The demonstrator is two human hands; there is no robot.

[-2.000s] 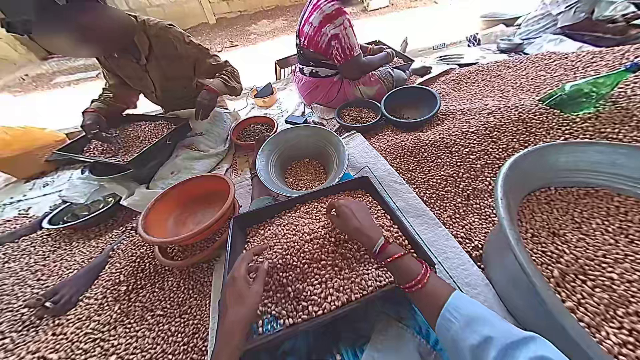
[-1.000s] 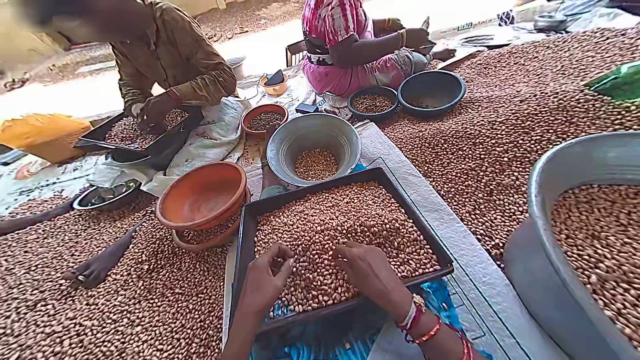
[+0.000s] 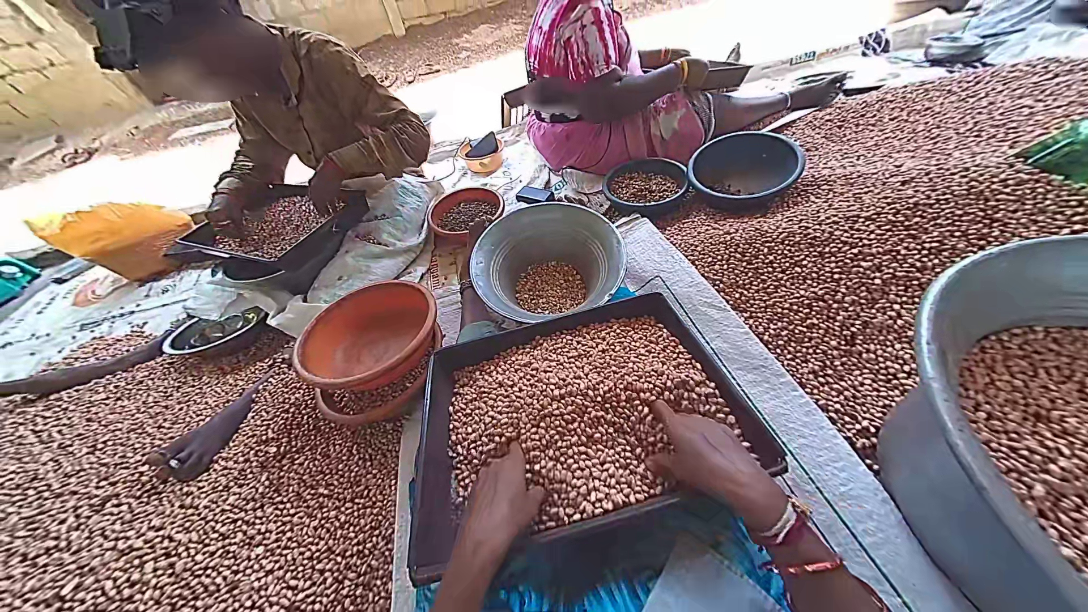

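Shelled nuts [image 3: 578, 408] lie heaped in a black rectangular tray [image 3: 429, 510] in front of me. My left hand [image 3: 501, 501] rests at the near left part of the heap, its fingertips among the nuts. My right hand [image 3: 714, 463], with bracelets at the wrist, touches the heap at the near right, thumb and fingers apart. Whether either hand holds any nuts cannot be told. Just beyond the tray stands a metal basin [image 3: 484, 263] with some nuts at its bottom.
An orange bowl [image 3: 365, 340] is stacked over another at the left. A large metal tub [image 3: 926, 425] of nuts stands at the right. Loose nuts [image 3: 272, 527] cover the ground on both sides. Two people sit beyond, one over a black tray [image 3: 289, 246], near dark bowls [image 3: 748, 170].
Two seconds ago my right hand was farther in over the heap; it is now at the near right. My left hand has lowered onto the nuts since one second ago, its fingers now down.
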